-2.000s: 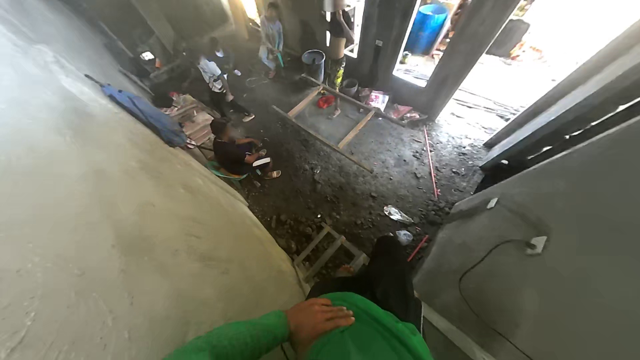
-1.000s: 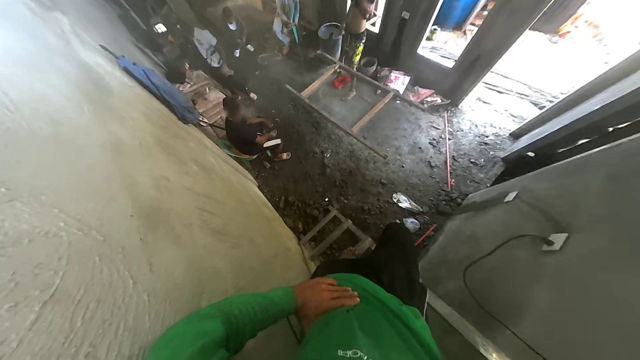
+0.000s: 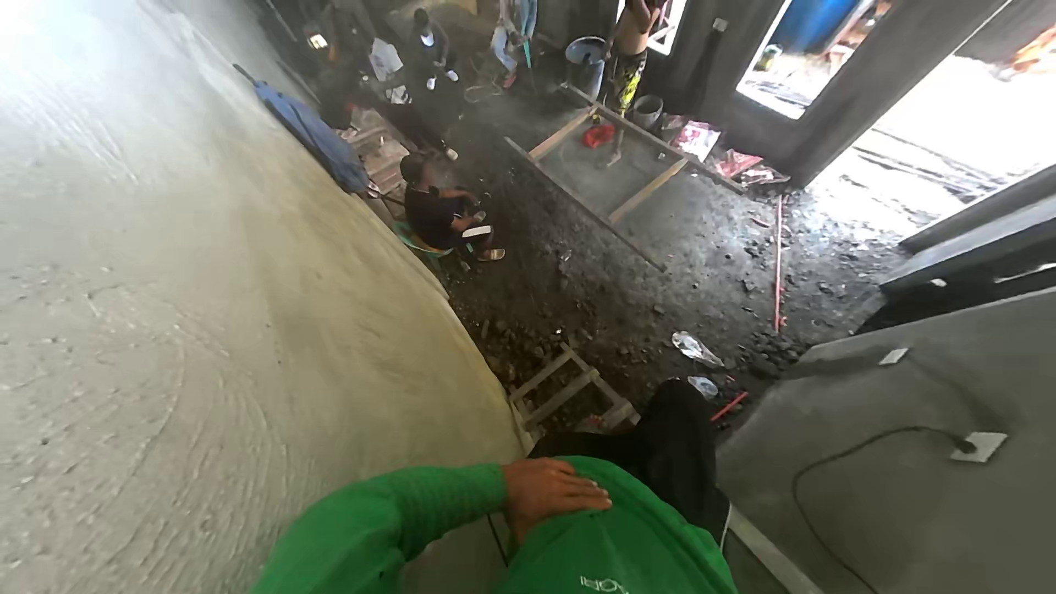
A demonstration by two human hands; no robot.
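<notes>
My left hand [image 3: 557, 492], coming from a green sleeve at the left, rests flat on the front of my green shirt [image 3: 627, 536], its fingers lying together and holding nothing. My right hand is out of view. Below my dark-trousered leg [image 3: 672, 429] stands a small wooden ladder or frame [image 3: 565, 392] against the foot of the plastered wall [image 3: 313, 355].
A person in dark clothes [image 3: 437, 210] sits by the wall; several others are farther back. A wooden frame [image 3: 643, 196] lies on the rubble-strewn floor near a red pipe [image 3: 778, 264]. At right, a cable [image 3: 858, 431] runs from a wall socket [image 3: 979, 446].
My left hand stays on my shirt. The view has shifted a little. No other plain change shows.
</notes>
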